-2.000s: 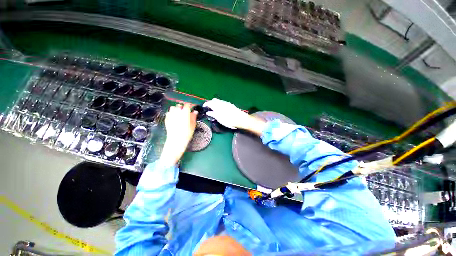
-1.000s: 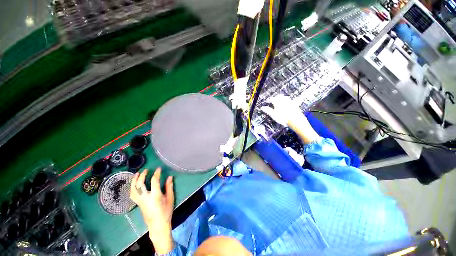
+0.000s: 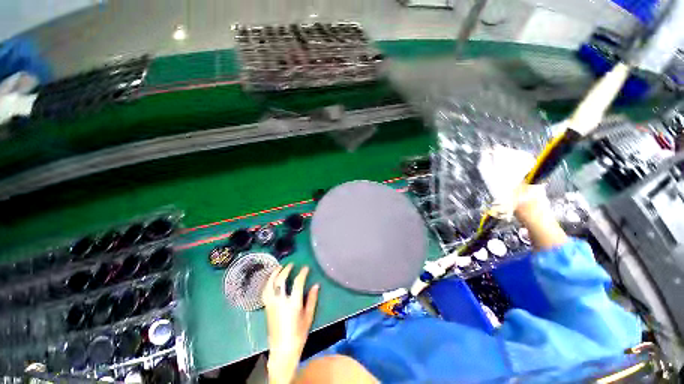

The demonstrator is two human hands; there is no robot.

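My left hand (image 3: pixel 289 307) is bare, its fingers apart, at the right edge of the round screw plate (image 3: pixel 251 282), which has dark specks heaped on it. Several round black housings (image 3: pixel 285 244) lie just behind the plate. My right hand (image 3: pixel 514 184), in a white glove and blurred, is at a clear blister tray (image 3: pixel 469 161). The tray looks raised and tilted, with the hand closed on it; cable and glove partly hide the grip. Another row of pockets with pale round pieces (image 3: pixel 496 247) shows below it.
A grey disc (image 3: pixel 369 236) lies on the green bench between my hands. A filled blister tray (image 3: pixel 120 285) is at the left. The wrapped cable (image 3: pixel 551 157) hangs in front of my right hand. A blue bin (image 3: pixel 517 279) is beside the bench. Another tray (image 3: pixel 307 60) lies across the line.
Both hands were together over the screw plate, then my right hand moved right to the trays. The tray there now appears lifted. My left hand stays by the plate. The view has turned.
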